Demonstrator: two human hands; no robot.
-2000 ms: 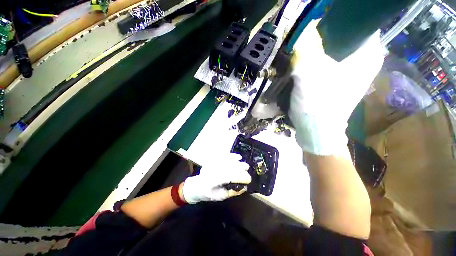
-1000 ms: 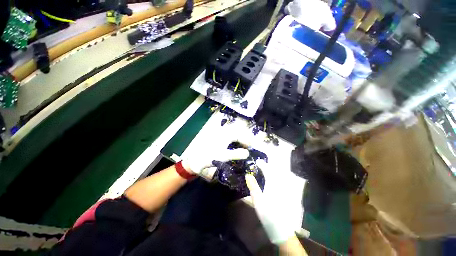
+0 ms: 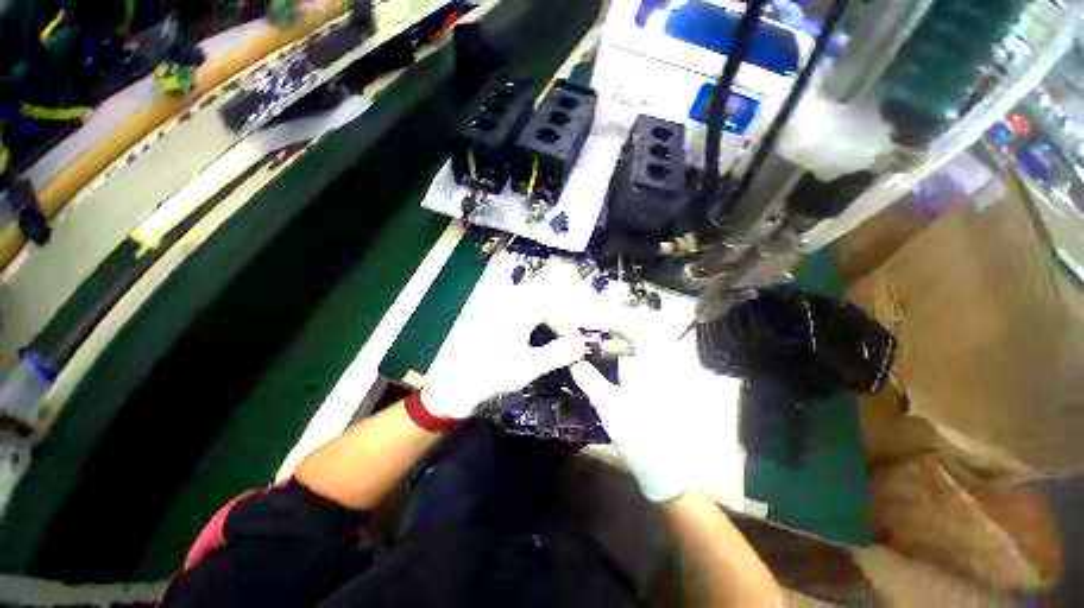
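Note:
A black housing shell (image 3: 553,416) lies on the white sheet (image 3: 476,311) at the near edge, partly covered by my hands. My left hand (image 3: 505,366), in a white glove with a red band at the wrist, reaches over the shell, its fingers at a small pale and dark part (image 3: 607,344). My right hand (image 3: 630,430), also gloved in white, comes in from the lower right with its fingertips just below that part. The glare on the sheet hides which fingers grip it. Small wired parts (image 3: 600,283) lie along the sheet's far edge.
Black socket units (image 3: 554,133) stand on a foam sheet (image 3: 440,202) beyond, with another socket unit (image 3: 649,178) to their right. Stacked black shells (image 3: 796,339) lie right of the sheet. A blurred power screwdriver (image 3: 743,267) hangs above right. Cardboard cartons (image 3: 975,344) stand at right.
Two seconds ago my right hand was raised at the upper right; it has come down to the shell. Since one second ago the hands have drawn together at a small part above the shell.

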